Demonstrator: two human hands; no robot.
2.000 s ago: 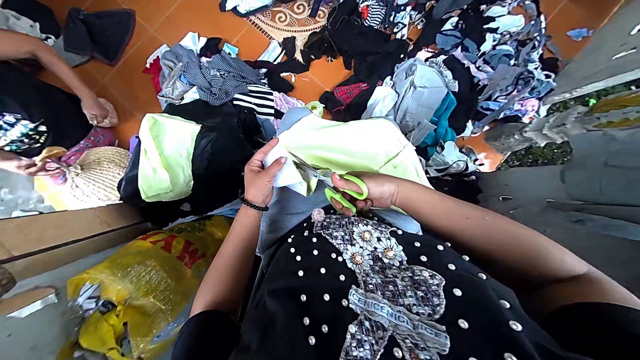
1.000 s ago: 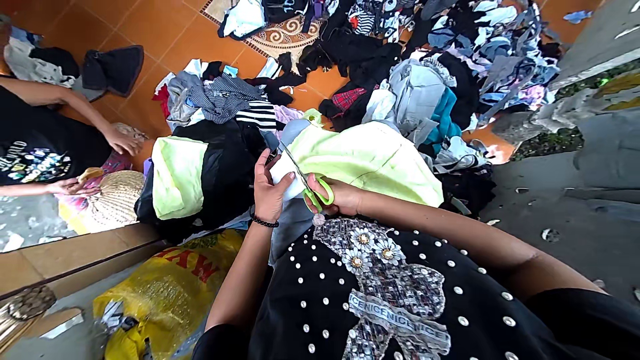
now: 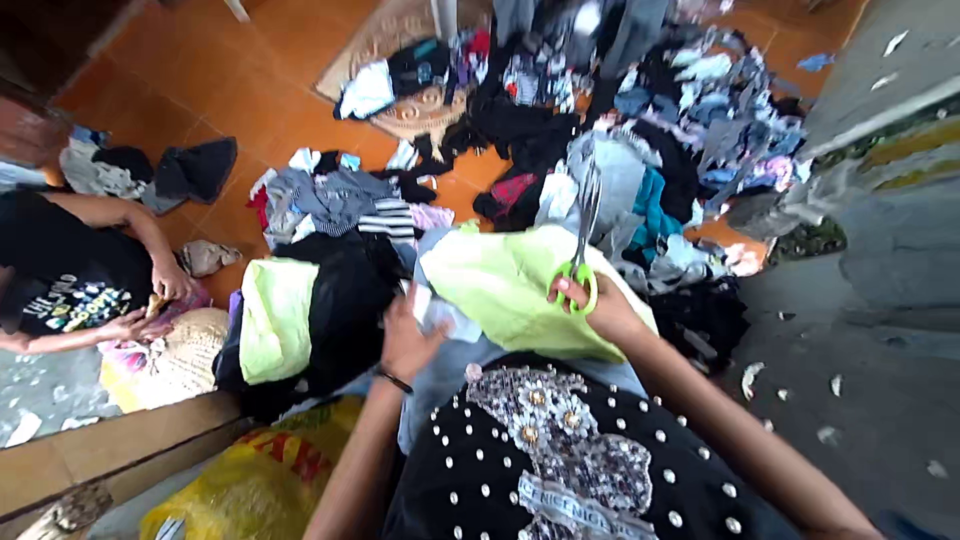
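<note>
My right hand (image 3: pixel 600 304) grips the green-handled scissors (image 3: pixel 579 277), their blades pointing up and away over the cloth pile. Across my lap lies a pale yellow-green cloth (image 3: pixel 502 289), partly under my right hand. Left of it, my left hand (image 3: pixel 409 337) holds a small white cloth piece (image 3: pixel 450 319), slightly blurred. A folded pale green cloth (image 3: pixel 277 319) rests on a black bundle (image 3: pixel 352 300) to the left of my left hand.
Heaps of fabric scraps (image 3: pixel 712 112) and garments cover much of the orange tiled floor (image 3: pixel 202 67). A co-worker (image 3: pixel 82 262) sits at the left, hands on cloth. A yellow plastic bag (image 3: pixel 247 487) stands at the lower left, beside a tiled ledge (image 3: pixel 112 450).
The scissors have moved away from the white cloth, to the right, and now point upward. My left hand has lowered with the white piece.
</note>
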